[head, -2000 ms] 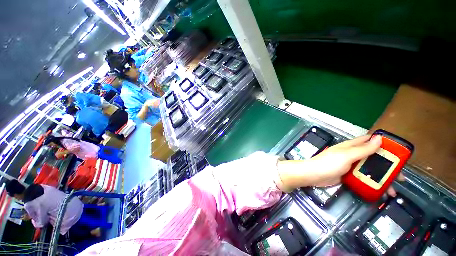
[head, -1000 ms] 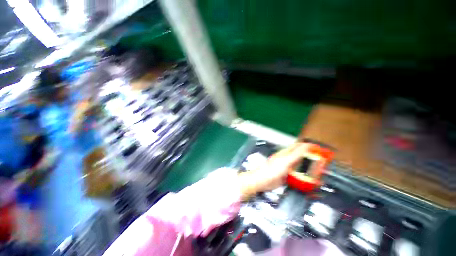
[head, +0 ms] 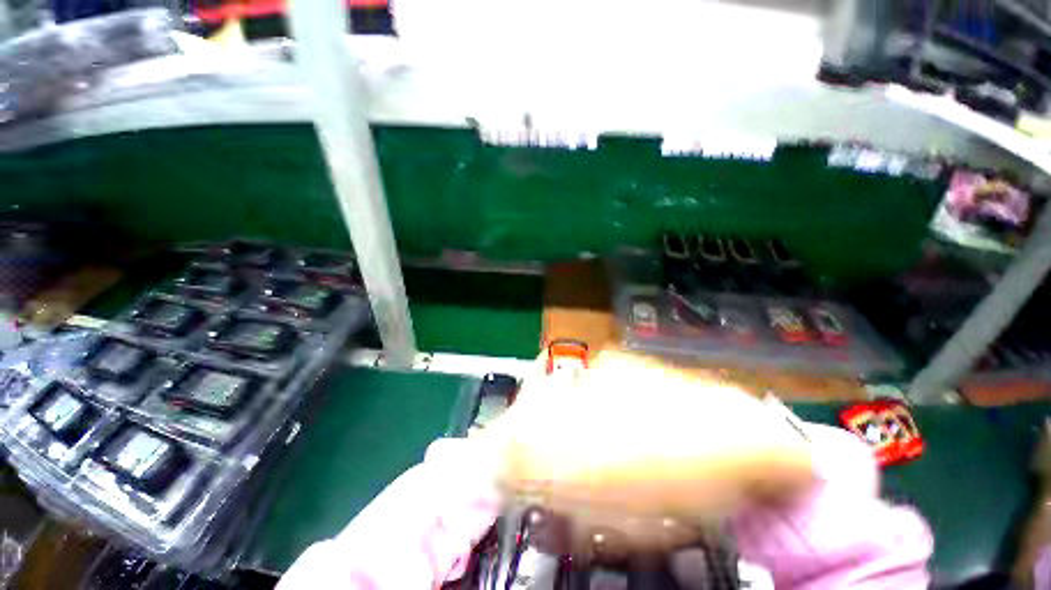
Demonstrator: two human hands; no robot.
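Observation:
My left hand [head: 547,432] and my right hand [head: 703,444] meet or overlap over the near tray, blurred and overexposed. A red closed flip phone [head: 567,355] shows just above the fingers of my left hand, which holds it; most of it is hidden. What my right hand holds cannot be told. Below and beside the hands, dark phones [head: 497,398] lie in a clear tray, partly covered by hands and sleeves.
A stack of clear trays [head: 248,444] with dark phones stands left. A pale post [head: 367,231] rises beside it. Behind, a clear rear tray [head: 749,346] holds red and dark phones on a brown board [head: 576,302]. Red items [head: 883,431] lie right, near another post [head: 980,323].
The view has swung right, so the rear tray and right side now show. My right hand has come into view beside my left. The red phone is now mostly covered.

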